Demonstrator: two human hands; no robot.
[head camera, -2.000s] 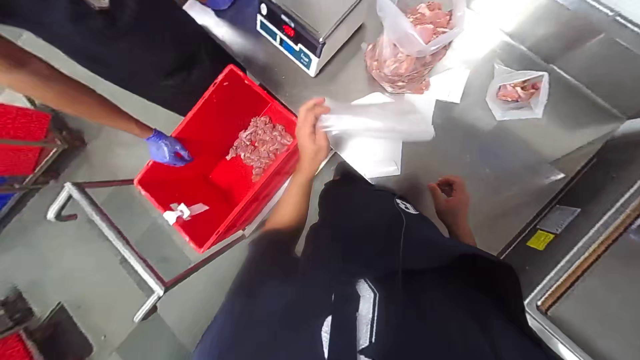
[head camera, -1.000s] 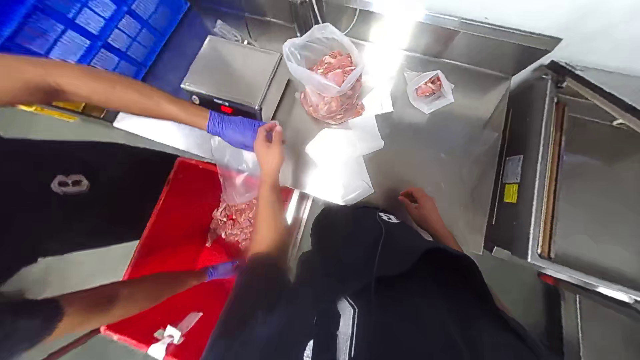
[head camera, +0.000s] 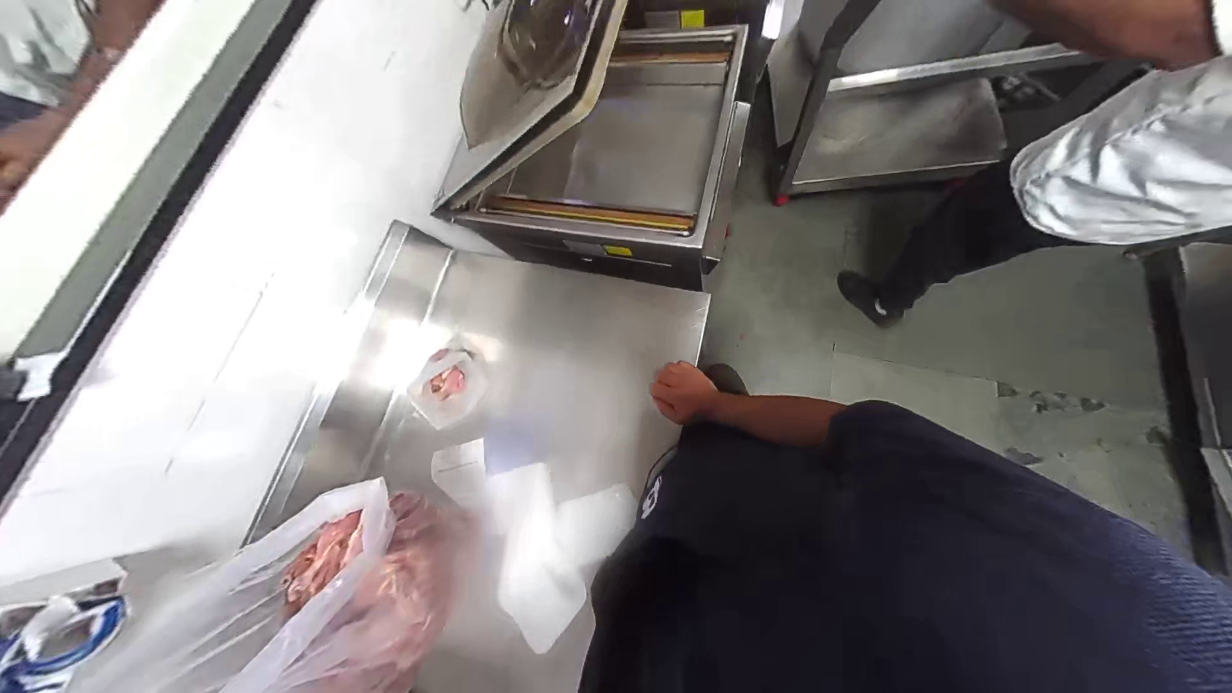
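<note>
My right hand (head camera: 683, 392) rests with curled fingers at the front edge of the stainless steel table (head camera: 577, 327); whether it holds anything cannot be made out. My left hand is out of view. At the lower left stands a large clear plastic bag of raw meat pieces (head camera: 409, 587), its mouth slack and partly blurred. Beside it lie white plastic sheets or empty bags (head camera: 539, 568). Farther along the table, near the wall, is a small open plastic bag with meat pieces (head camera: 448, 383).
Past the table's end is a chamber vacuum sealer (head camera: 635, 154) with its lid raised. A metal cart (head camera: 895, 135) stands beyond it. At the upper right, a person (head camera: 1126, 154) in a light garment and dark trousers stands on the floor. A wall (head camera: 212, 337) borders the table.
The view has swung strongly toward the vacuum sealer. My left hand, near a co-worker's gloved hand a second ago, is out of frame, as are the co-worker and red crate.
</note>
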